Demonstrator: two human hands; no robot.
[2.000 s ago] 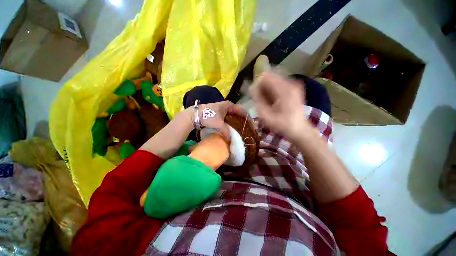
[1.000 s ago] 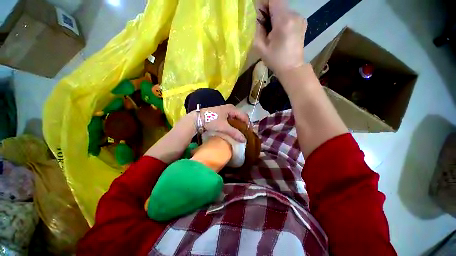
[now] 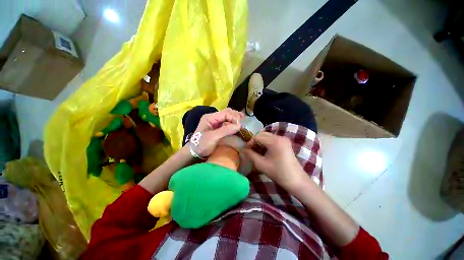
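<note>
A plush toy (image 3: 209,193) lies on the checked apron, its green part towards me and a yellow pompom (image 3: 161,203) at its left end. Its orange part (image 3: 224,157) runs forward to the white trim and a small visible strip of the brown base (image 3: 245,134). My left hand (image 3: 216,133) grips the far left side of the toy at the trim. My right hand (image 3: 272,155) is at the brown edge on the right, fingers bent together. A needle or thread cannot be made out. The hands hide most of the brown base.
A yellow sack (image 3: 198,61) with more green and brown toys (image 3: 119,144) stands at the left. An open carton (image 3: 353,114) is on the floor at the right, a closed carton (image 3: 38,61) at upper left. A shoe (image 3: 255,87) is beyond my knees.
My right hand has come down from its raised position to the brown edge. The toy has turned, so its yellow pompom now shows. My left fingers have shifted along the far edge.
</note>
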